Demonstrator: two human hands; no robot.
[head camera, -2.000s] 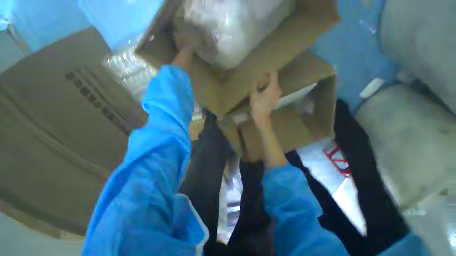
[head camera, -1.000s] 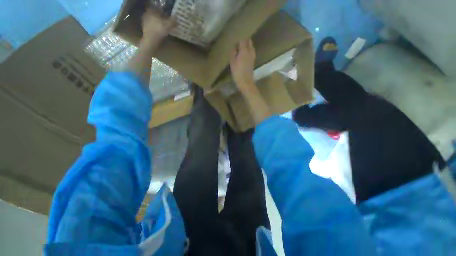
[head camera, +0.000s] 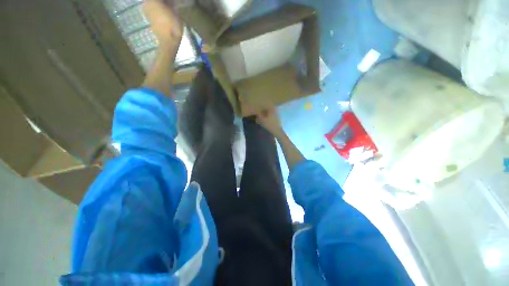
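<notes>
A small open brown carton lies tilted in front of my legs, with a white sheet inside. My right hand is at its near lower edge, fingers curled under it and partly hidden. A second brown carton is cut off by the top edge, beside the small carton, with something whitish in it. My left hand is blurred at the top edge, at that carton's left side; its fingertips are not clear.
Large brown carton at left. Clear trays lie between it and the upper carton. A big cream bin with white film stands at right, another pale bin above. A red item and scraps lie on the blue floor.
The upper carton has moved up, mostly out of view. My right hand has gone from its edge to the small carton's near edge. The other person's dark-clothed legs at right are gone from view.
</notes>
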